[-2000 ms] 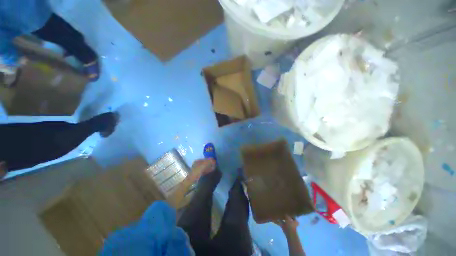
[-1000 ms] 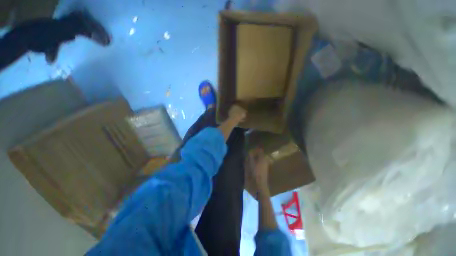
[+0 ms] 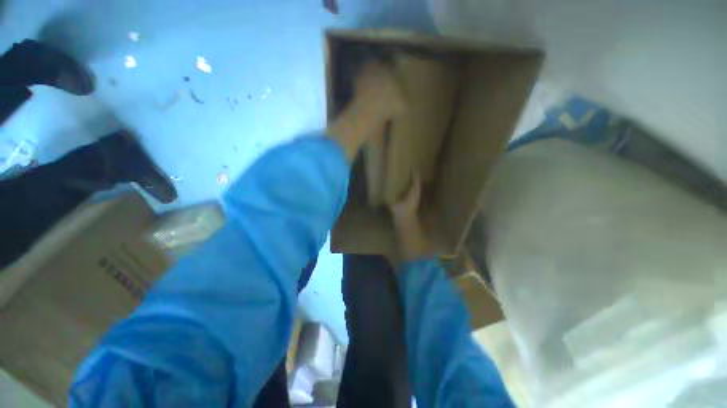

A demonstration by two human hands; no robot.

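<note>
An open brown cardboard carton (image 3: 490, 135) stands on the blue floor in front of me. A tan cardboard piece (image 3: 422, 119) is upright inside it, with a paler flat edge beside it. My left hand (image 3: 375, 100) reaches into the carton at the left of this piece; its fingers are blurred and partly hidden. My right hand (image 3: 408, 203) is inside near the close end, with its fingers at the edge of the tan piece. Whether either hand grips it is unclear.
A large printed carton (image 3: 88, 279) and clear plastic-wrapped trays (image 3: 187, 227) are at left. A pale bin (image 3: 590, 239) is close at right. Another carton (image 3: 476, 299) lies behind my right forearm. A person's dark legs (image 3: 88, 171) are at left. White items (image 3: 315, 351) lie near my legs.
Both hands are now inside the upper carton; my right hand has left the smaller carton. The tan piece that lay flat now looks raised. The view has moved closer to the carton.
</note>
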